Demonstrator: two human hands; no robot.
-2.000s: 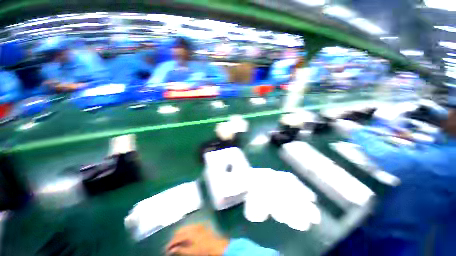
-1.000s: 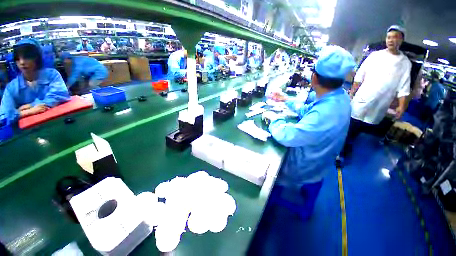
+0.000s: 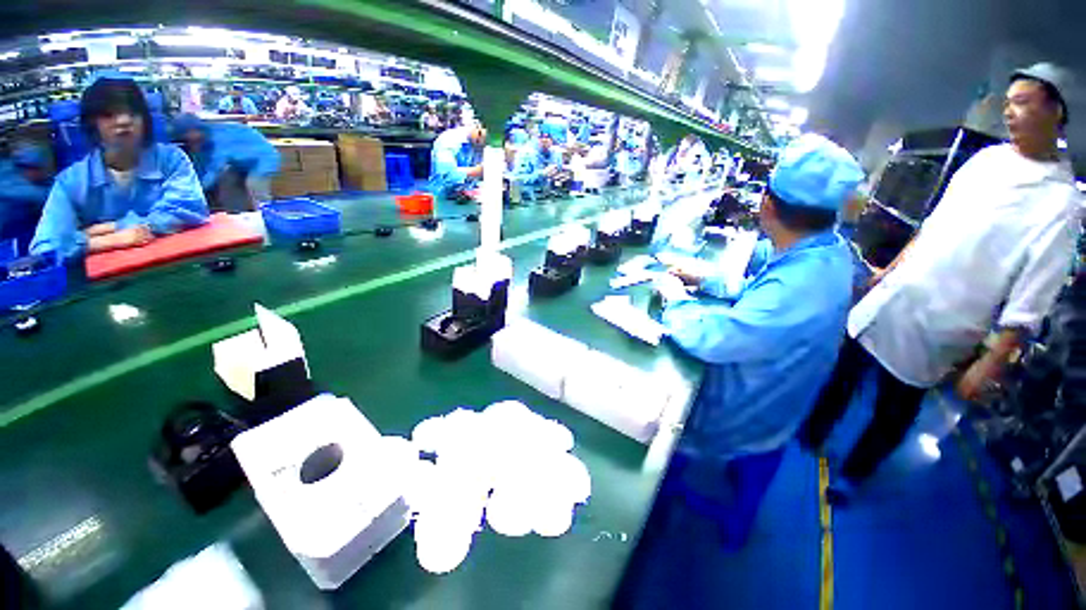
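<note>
A white insert stack (image 3: 361, 515) with a dark round hole in its top lies nearest on the green bench. White round pads (image 3: 513, 462) lie in a loose, overlapping pile against its right side. Behind the stack, an open black gift box (image 3: 205, 459) holds a round black product, with its lid upright and a white card standing there. Another open black gift box (image 3: 462, 330) stands further along. A pale bag or sheet (image 3: 203, 586) is cut off by the bottom edge. Neither of my hands is in view.
A long white insert row (image 3: 580, 379) lies along the right bench edge. A worker in a blue smock (image 3: 753, 304) stands beyond it; a person in white (image 3: 971, 244) is in the aisle. Opposite, a worker leans on a red mat (image 3: 174, 246) beside a blue bin (image 3: 300, 217).
My left or right hand, seen near the bench front two seconds ago, is gone from view. The view has swung to the right. The person in white is nearer, and the worker opposite has raised their head.
</note>
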